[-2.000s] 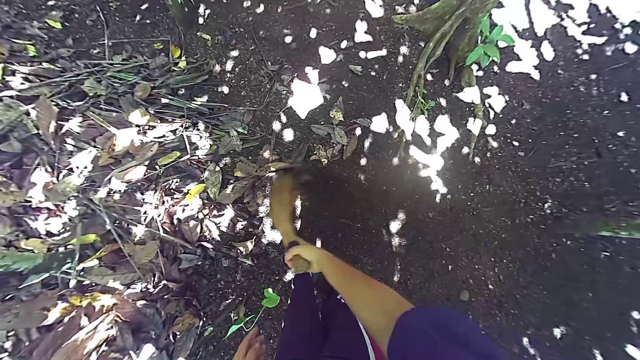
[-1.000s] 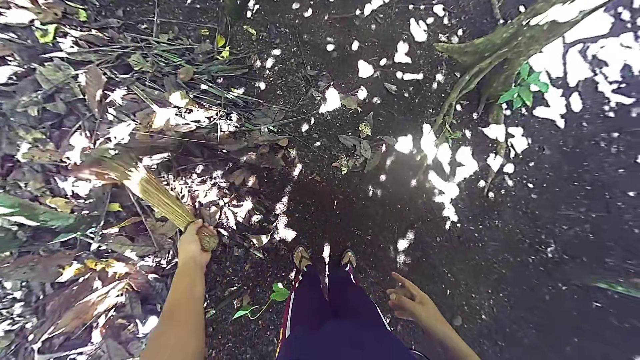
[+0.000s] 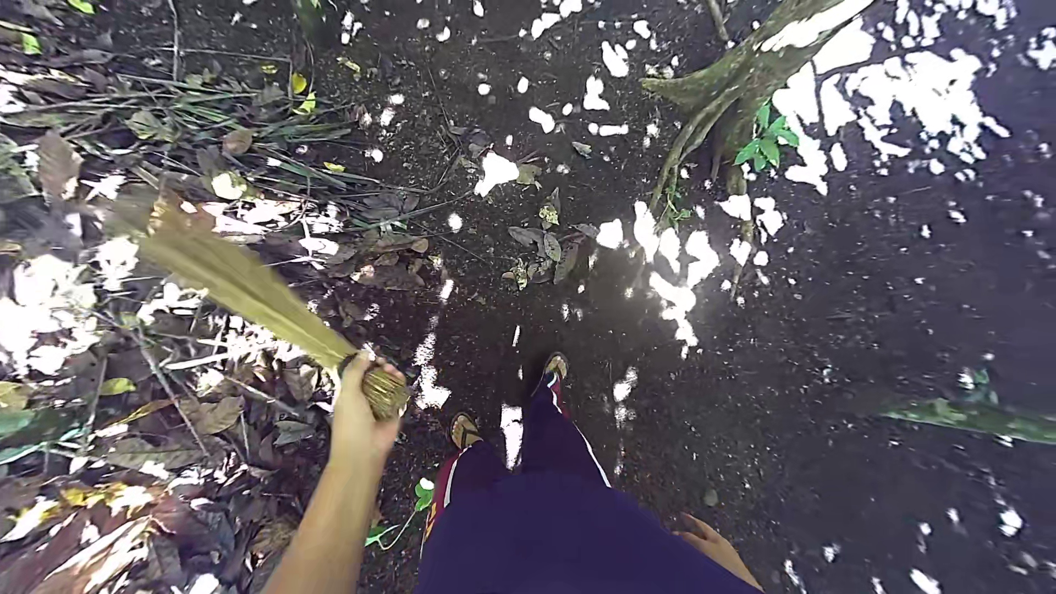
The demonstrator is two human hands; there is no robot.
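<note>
My left hand [image 3: 363, 404] grips a stick broom [image 3: 256, 297], a bundle of thin stiff ribs, near its bound butt end. The bristles fan out to the upper left over dry leaves [image 3: 214, 412] and are blurred at the tips. At the lower right, beside my dark trousers, my right hand [image 3: 705, 540] hangs low, partly hidden by my clothing; nothing shows in it. Its fingers are only partly visible.
Dark bare soil [image 3: 742, 396] with bright sun patches lies ahead and to the right. A tree root [image 3: 709, 107] with a small green plant [image 3: 767, 140] stands at the upper right. Long leaf strips [image 3: 223, 124] lie at the upper left. A green leaf [image 3: 973, 417] is at the right edge.
Two seconds ago the broom was at the centre, below the soil patch; it is now off to the left in my left hand. My right hand has dropped back toward my side.
</note>
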